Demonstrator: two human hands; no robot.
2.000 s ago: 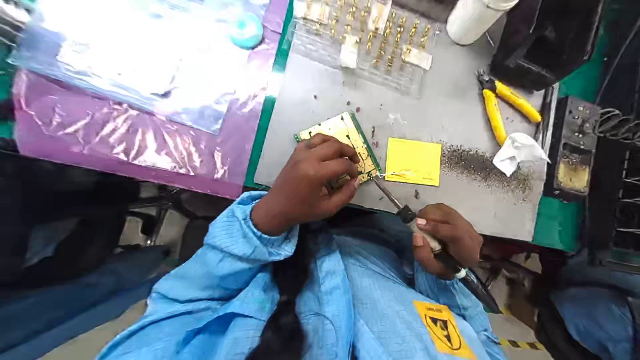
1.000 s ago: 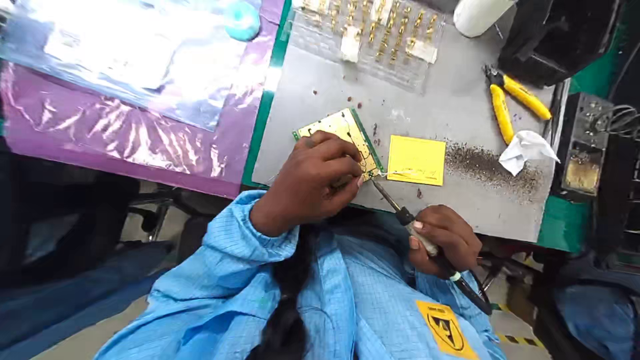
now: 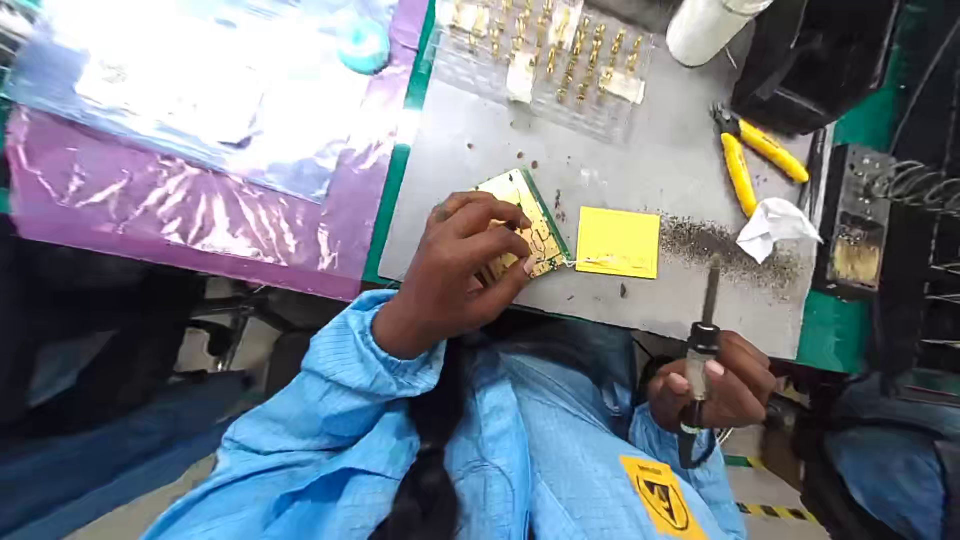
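Observation:
My left hand [image 3: 469, 262] rests over a green-edged circuit board [image 3: 536, 217] with gold-coloured areas, its fingertips on the board's face; whether they grip it I cannot tell. Thin pale wires run from the board's lower right corner to a yellow square pad [image 3: 619, 241] beside it. In my right hand [image 3: 712, 386] is a soldering iron [image 3: 703, 337], held by its handle with the tip pointing up, over the mat's lower right part and apart from the board.
Yellow-handled cutters [image 3: 750, 157], a crumpled white tissue [image 3: 776, 229] and dark scattered bits lie right on the grey mat [image 3: 450, 150]. A clear tray [image 3: 487, 71] of brass parts, a white bottle [image 3: 709, 30] and a soldering stand [image 3: 859, 225] surround it. Pink plastic [image 3: 187, 217] covers the left side.
My right hand has moved the soldering iron to the right, away from the board's corner, and its tip now points up. My left hand stays at the board.

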